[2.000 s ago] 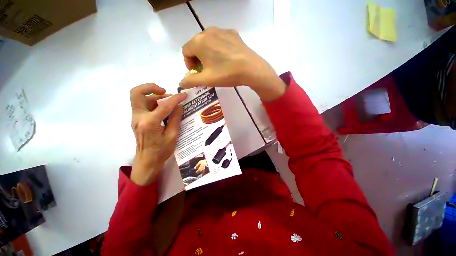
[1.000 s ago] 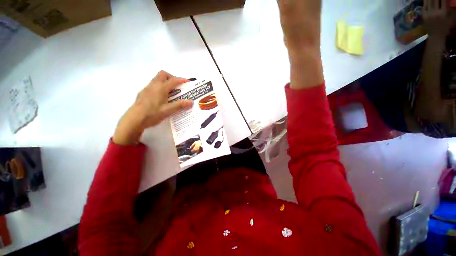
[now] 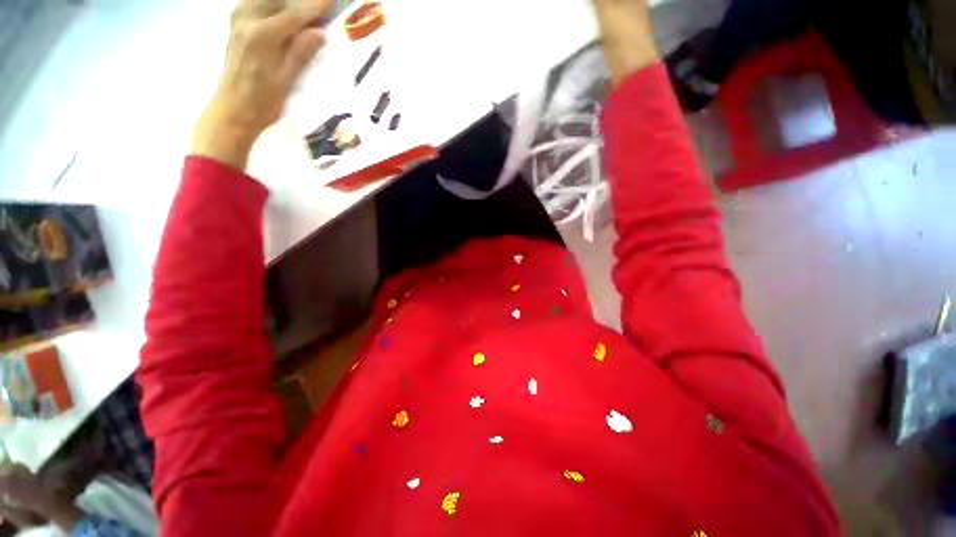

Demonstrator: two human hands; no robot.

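A retail box (image 3: 351,94) lies at the table's front edge. Its white printed face shows an orange coil and dark product pictures, and an orange-red end faces me. Its upper part is cut off by the frame's top. My left hand (image 3: 267,58) is at its upper left, thumb and fingers against the box, with the fingertips partly cut off. My right hand (image 3: 623,21) is at the top edge, right of the box. Only the wrist and a blurred part of the hand show; its fingers are out of the picture.
White ribbon strips (image 3: 566,168) hang in a tangle right of the box. Dark retail boxes (image 3: 47,246) lie on the white table (image 3: 147,136) at left. A red stool (image 3: 755,136) stands at right. Another person's hand (image 3: 31,493) shows at lower left.
The view has tipped down, so the table sits higher and the cartons and yellow paper are out of view. The box's orange-red end now shows. More of the ribbon tangle is visible.
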